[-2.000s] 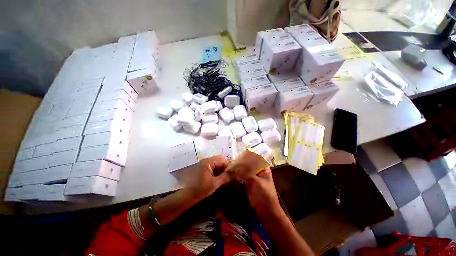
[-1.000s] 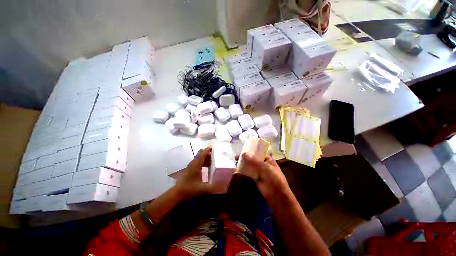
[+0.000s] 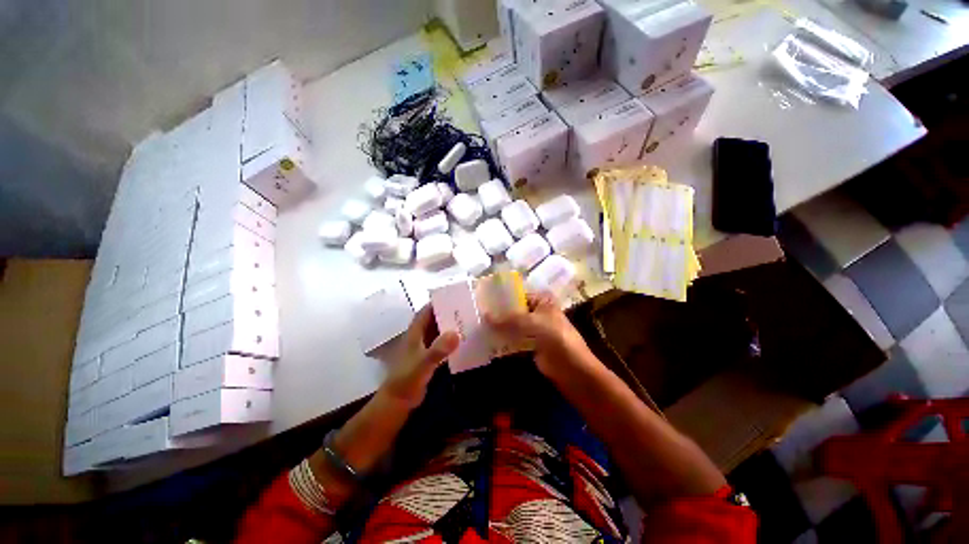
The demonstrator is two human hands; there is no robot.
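My left hand (image 3: pixel 417 359) holds a small white retail box (image 3: pixel 458 319) with fine print, above the table's front edge. My right hand (image 3: pixel 544 327) holds a small yellow-edged label sheet (image 3: pixel 499 294) against the box's right side. Whether a sticker is in the fingertips cannot be told. A loose pile of glossy white earbud charging cases (image 3: pixel 434 251) lies just behind my hands. Another white box or lid (image 3: pixel 386 316) lies left of my left hand. Spare label sheets (image 3: pixel 656 236) lie fanned to the right of the cases.
Tight rows of white boxes (image 3: pixel 159 308) cover the table's left. Stacked boxes (image 3: pixel 606 106) stand at the right rear. Black cables (image 3: pixel 409 138) lie behind the cases, a blue card (image 3: pixel 412 77) behind them. A smartphone (image 3: pixel 744 186) lies right; an open brown carton (image 3: pixel 733 393) is below the edge.
The box has come up into my left hand and turned, showing a printed face. My right hand has brought the yellow sheet against it. The camera view has shifted downward.
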